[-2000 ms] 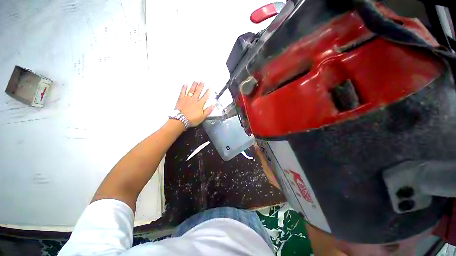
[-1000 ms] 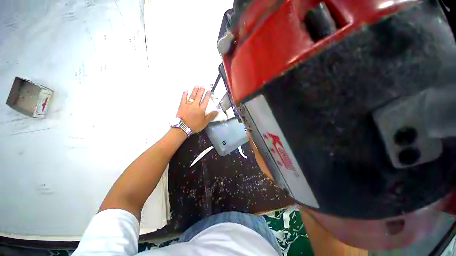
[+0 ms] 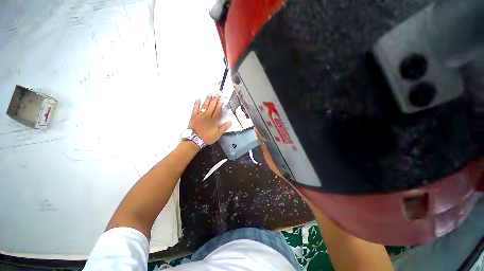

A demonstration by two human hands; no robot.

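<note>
The straight knife cutting machine (image 3: 339,106), with a black and red motor body and a white brand label, fills the right side. Its grey base plate (image 3: 240,144) lies at the edge of the white fabric lay (image 3: 106,174). My left hand (image 3: 208,120) lies flat on the edge of the lay, palm down, fingers spread, just left of the blade area, holding nothing. It wears a ring and a wrist watch. My right forearm shows below the machine, but the motor body hides my right hand. The blade is mostly hidden.
A small open grey-brown box (image 3: 33,107) sits on the lay at the far left. The dark brown table (image 3: 233,196) is speckled with lint and holds thin white offcuts (image 3: 215,169) near the base plate. The green floor with white scraps shows at the bottom.
The machine's motor body has shifted left and up in the view, covering more of the lay. The base plate has moved slightly up. My left hand stays flat at the lay's edge.
</note>
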